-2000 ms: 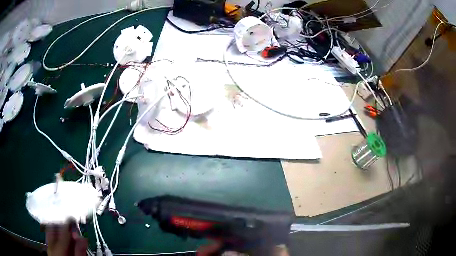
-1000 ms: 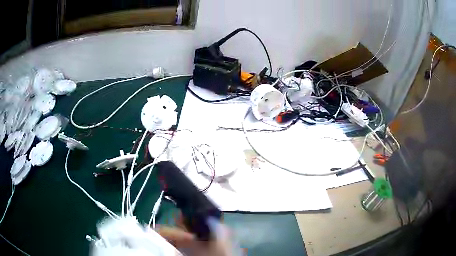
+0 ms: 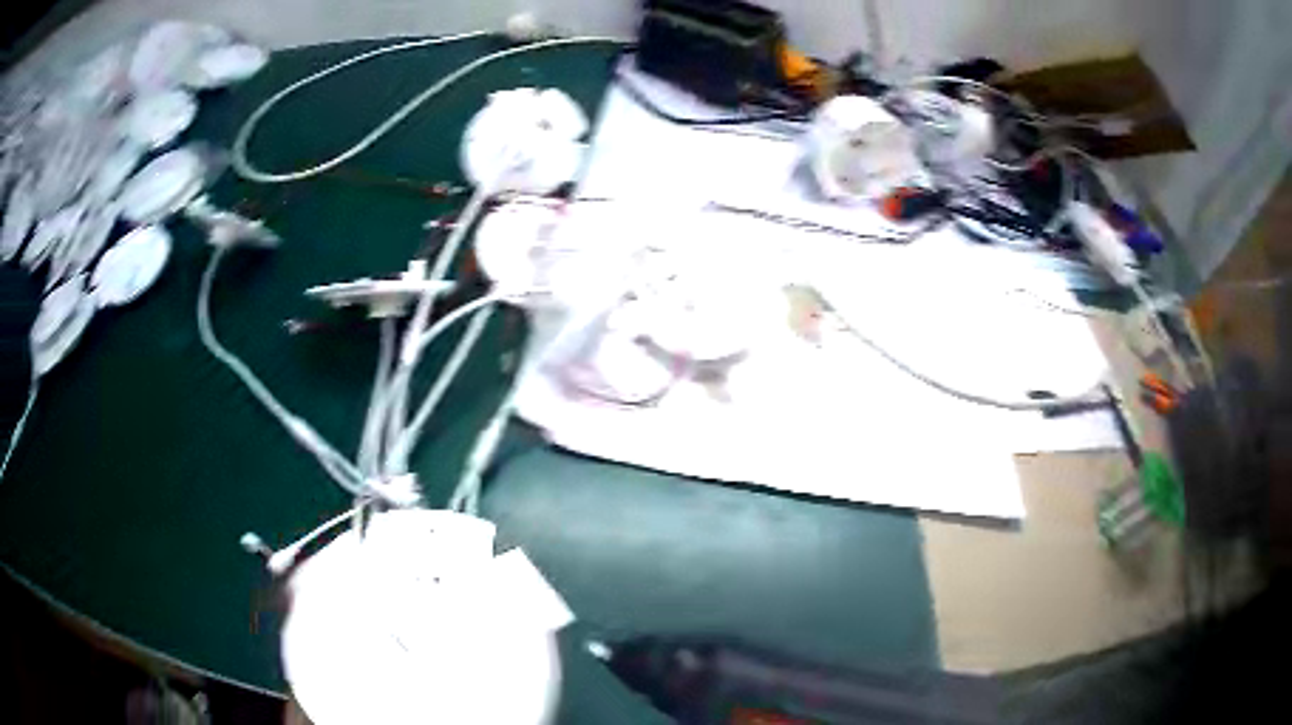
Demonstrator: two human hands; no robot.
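A large white round base (image 3: 418, 637) shows overexposed at the lower left, cut off by the bottom edge, with a squarish white tab at its right. The black glue gun (image 3: 794, 691) lies across the bottom edge, blurred, its nozzle pointing left towards the base without visibly touching it. Neither of my hands can be made out; what holds the base and the gun is out of the picture. White tail cables (image 3: 390, 411) run from behind the base up to more bases, one (image 3: 524, 139) flat and one (image 3: 383, 292) seen edge-on.
Many white discs (image 3: 131, 265) are piled at the left. White paper (image 3: 794, 453) covers the middle, with thin leads and white parts on it. A solder spool (image 3: 1145, 503) stands on tan cardboard (image 3: 1049, 567) at right. A black unit (image 3: 709, 54) and tangled cables are at the back.
The view has shifted. The glue gun has moved from over the cables to the bottom edge, right of the base. The base shows larger and more face-on. The hand seen by the gun has left the picture.
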